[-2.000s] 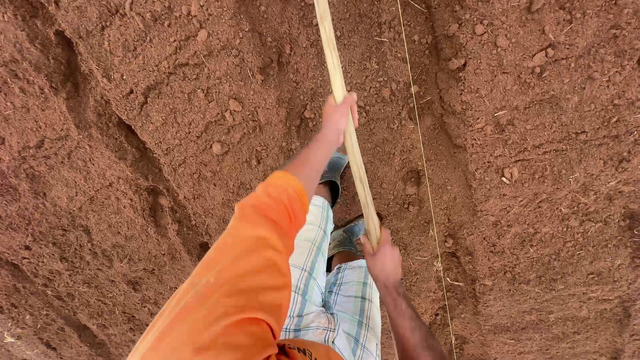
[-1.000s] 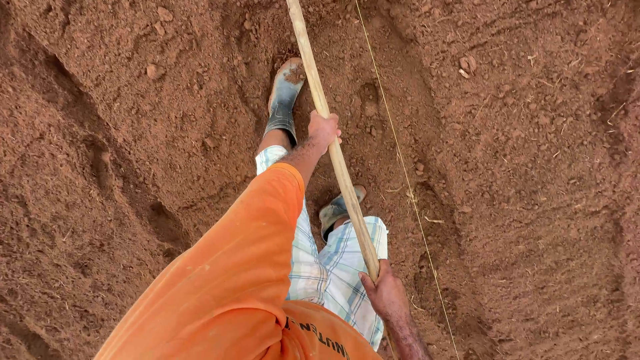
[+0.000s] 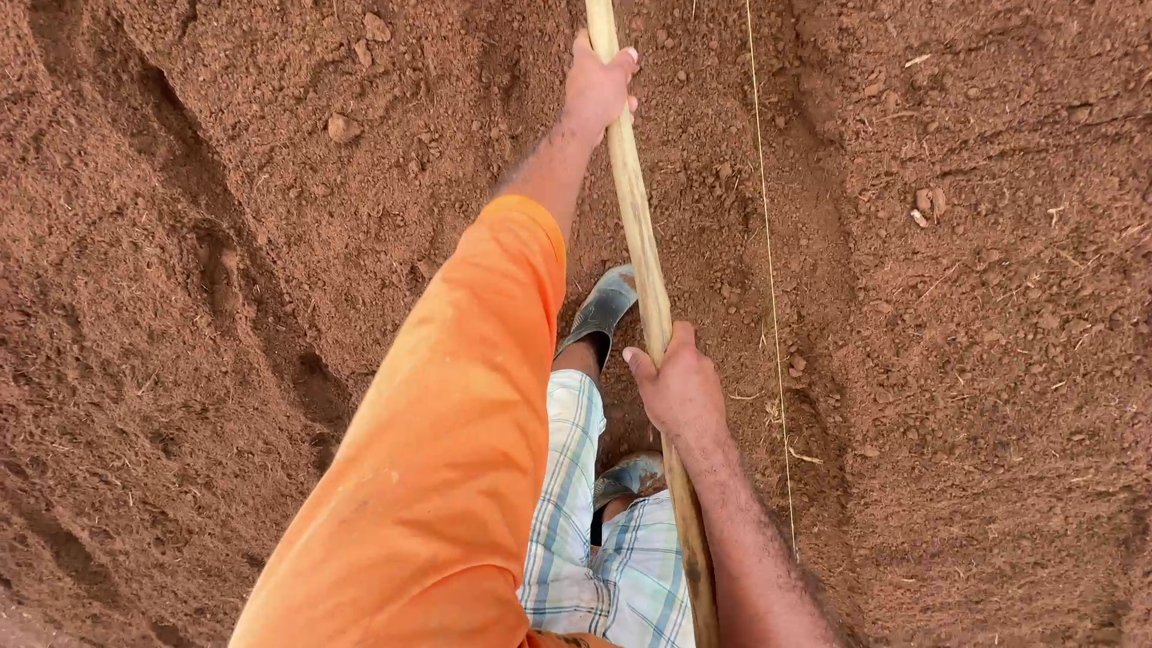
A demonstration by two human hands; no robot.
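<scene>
A long pale wooden handle (image 3: 638, 211) runs from the top edge of the view down past my legs, tilted slightly. My left hand (image 3: 598, 85) is closed around its upper part, with the arm in an orange sleeve. Lower down, my right hand (image 3: 681, 387) grips the same handle, thumb along its left side. The handle's lower stretch lies along the inside of my right forearm. Its far end is out of view, so any tool head on it is hidden.
A thin taut string (image 3: 770, 261) runs over the reddish-brown soil (image 3: 981, 360) right of the handle, beside a shallow furrow. My rubber boots (image 3: 605, 306) stand on the soil below the handle. A long groove crosses the ground at left, and small clods (image 3: 343, 128) lie about.
My right hand sat near the handle's lower end before; now it grips farther up, with a length of handle showing below it. My left hand still holds the upper part. My feet have shifted.
</scene>
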